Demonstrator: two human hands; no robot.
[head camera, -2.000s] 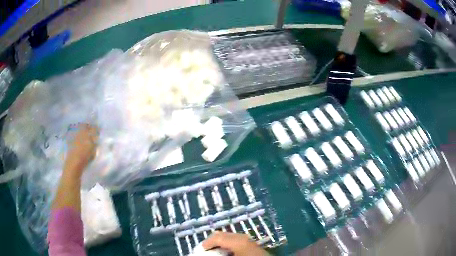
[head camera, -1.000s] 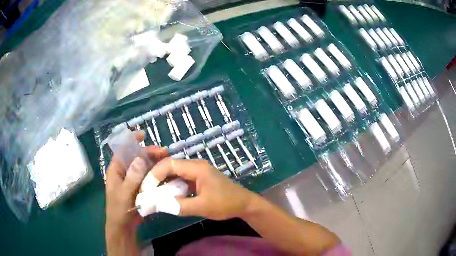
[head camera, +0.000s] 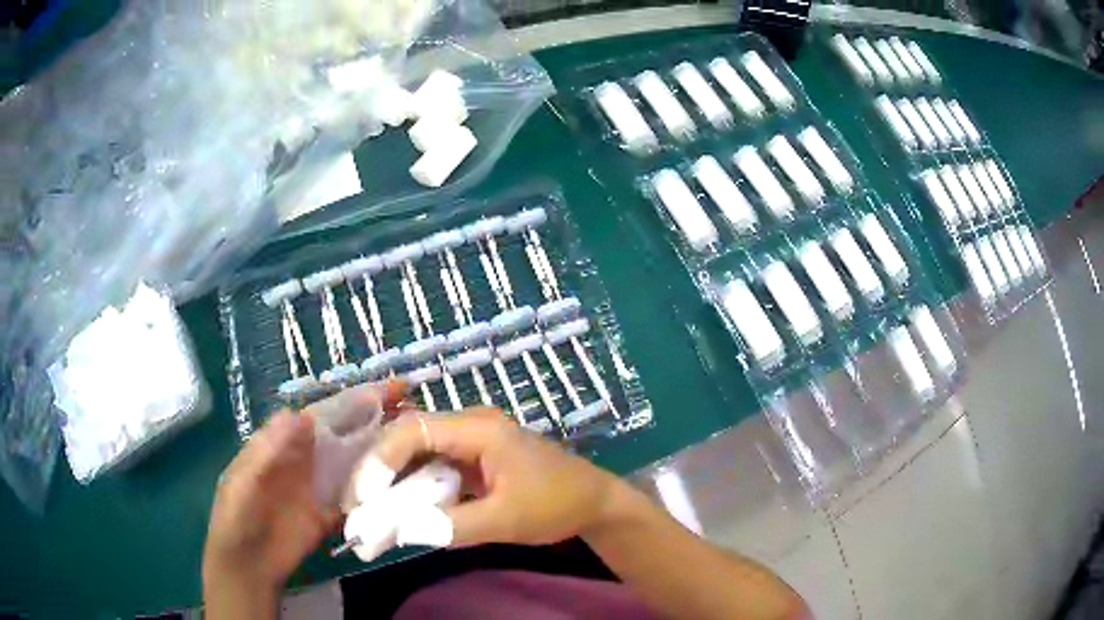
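My left hand (head camera: 260, 503) is at the lower left and holds a small clear bag (head camera: 345, 448) at its fingertips, with its open end up. My right hand (head camera: 521, 484) is beside it, with white covers on the thumb and a fingertip. It holds a shafted part (head camera: 346, 549); only a thin metal tip shows at the lower left of the white shapes. The covers and any wrap are hard to tell apart. The parts tray (head camera: 630, 418) lies just beyond the hands, holding two rows of thin rods with grey-white ends. My fingers hide part of its near edge.
A stack of white pieces (head camera: 127, 382) lies at the left. A large poly bag (head camera: 157, 182) spreads behind it, with white blocks (head camera: 444, 151) at its mouth. The finished-piece tray (head camera: 708, 260) at the right overhangs the table edge. A second filled tray (head camera: 950, 158) is beyond it.
My left hand has left the large bag and come beside my right hand with the small clear bag. Since one second ago, the small bag has lowered towards the right hand's fingers.
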